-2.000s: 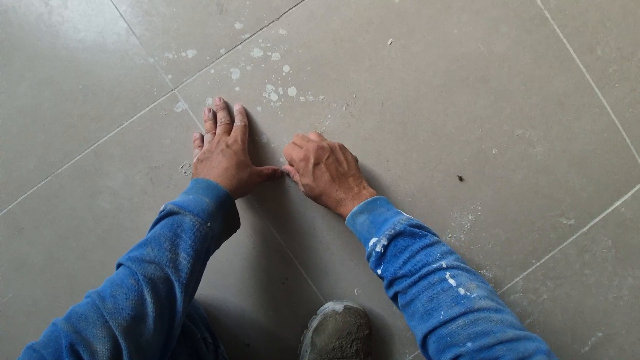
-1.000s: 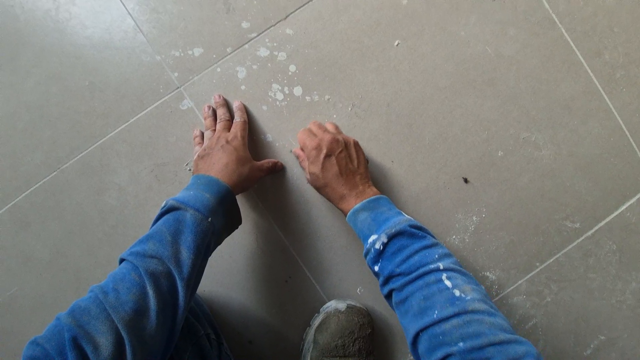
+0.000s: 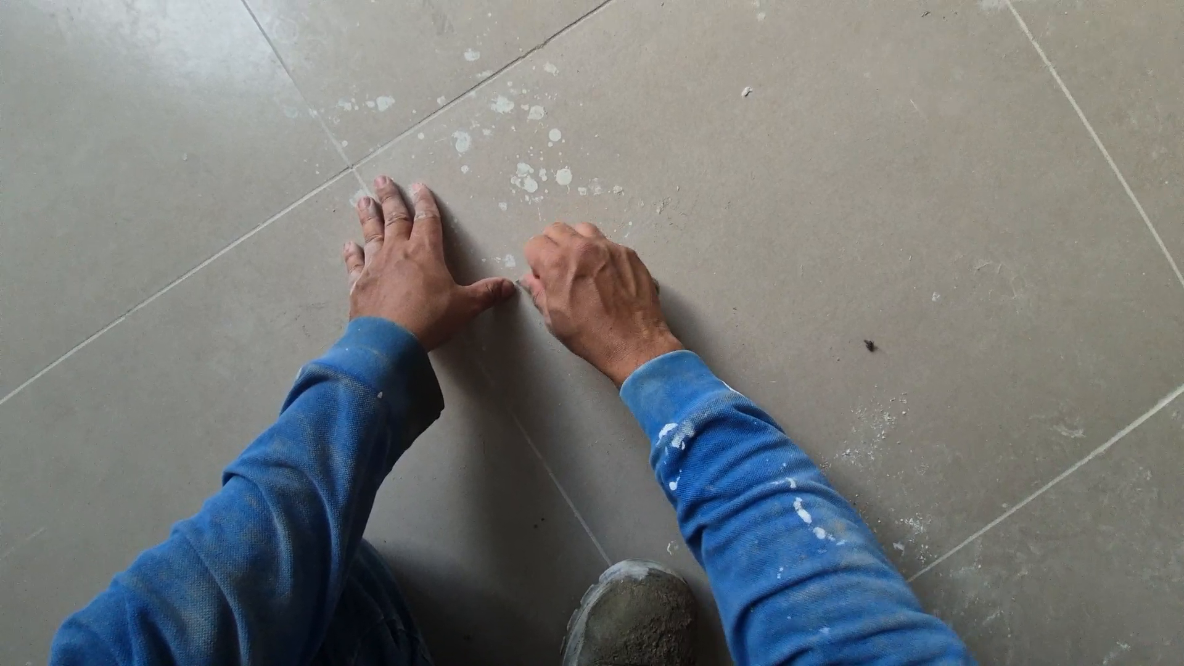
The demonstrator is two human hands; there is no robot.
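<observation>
My left hand lies flat, fingers spread, on a gray floor tile, just below a corner where grout lines meet. Its thumb points right, toward my right hand. That hand is curled into a fist, knuckles up, close to the left thumb tip. A small sliver of something shows at its left edge by the thumb, and a dark bit shows at its right side; what it grips is mostly hidden under the palm. White paint spots dot the tile above both hands.
A dusty shoe stands at the bottom edge. White grout lines cross the floor. A small dark speck and whitish powder lie to the right. Blue sleeves with white splashes cover both arms.
My right hand moved slightly right, away from the left thumb, then came back closer to it. My left hand has stayed flat on the tile.
</observation>
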